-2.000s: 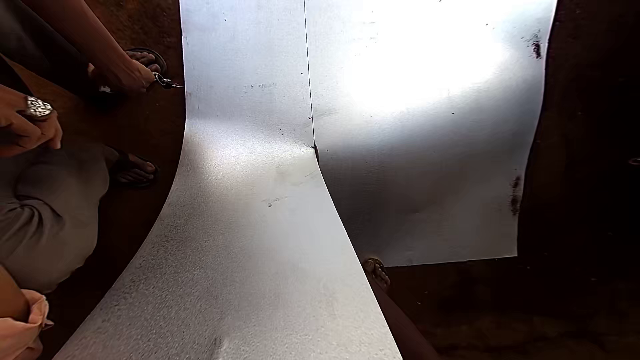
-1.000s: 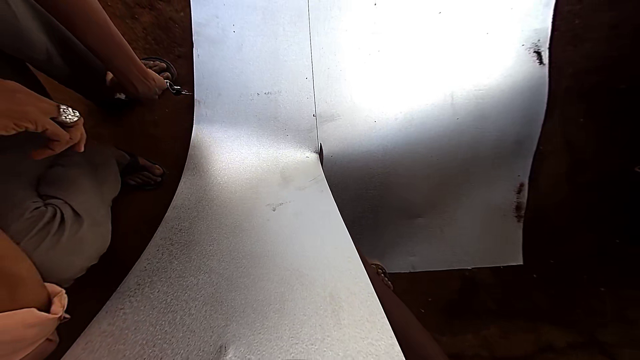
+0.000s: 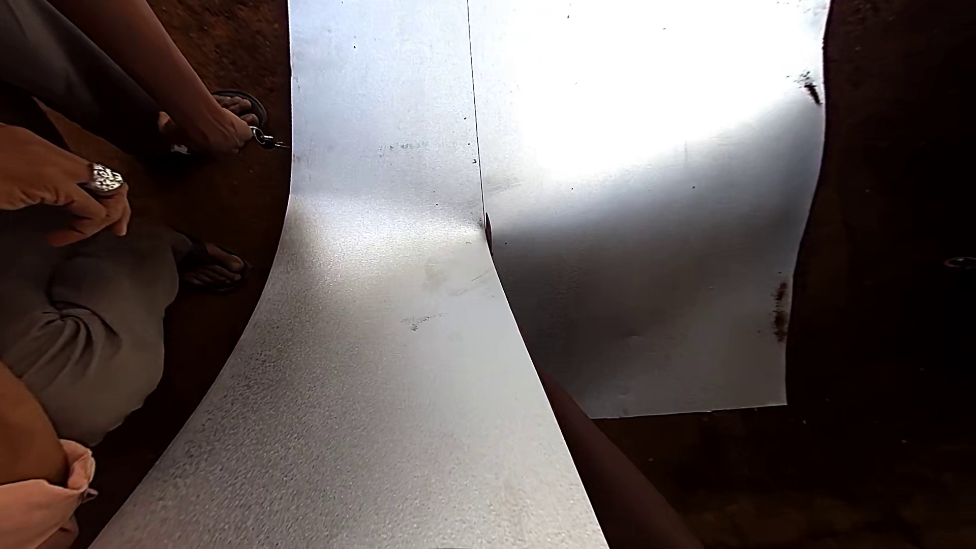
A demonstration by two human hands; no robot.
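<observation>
A large shiny sheet of metal (image 3: 656, 252) spans the middle of the view. A thin dark line, apparently a cut, runs down it to a small dark object (image 3: 489, 232) showing at the split. Below that point the left strip of the sheet (image 3: 366, 396) stands apart from the right part and curves towards the camera. Neither of my hands can be made out. A dark limb (image 3: 610, 465) passes under the sheet at the lower right; whose it is and where it ends I cannot tell.
At the left, a person's hand (image 3: 221, 130) holds a small metal tool (image 3: 267, 138) at the sheet's edge. A hand with a large ring (image 3: 65, 187) hangs nearby above a trousered knee (image 3: 114, 335). Sandalled feet (image 3: 217, 267) rest on dark ground. A pink cuff (image 3: 49, 484) shows below.
The ringed hand at the left has moved right, nearer the sheet. A small knobbly thing beside the lower limb, seen earlier at the sheet's edge, is now hidden. The view has shifted slightly.
</observation>
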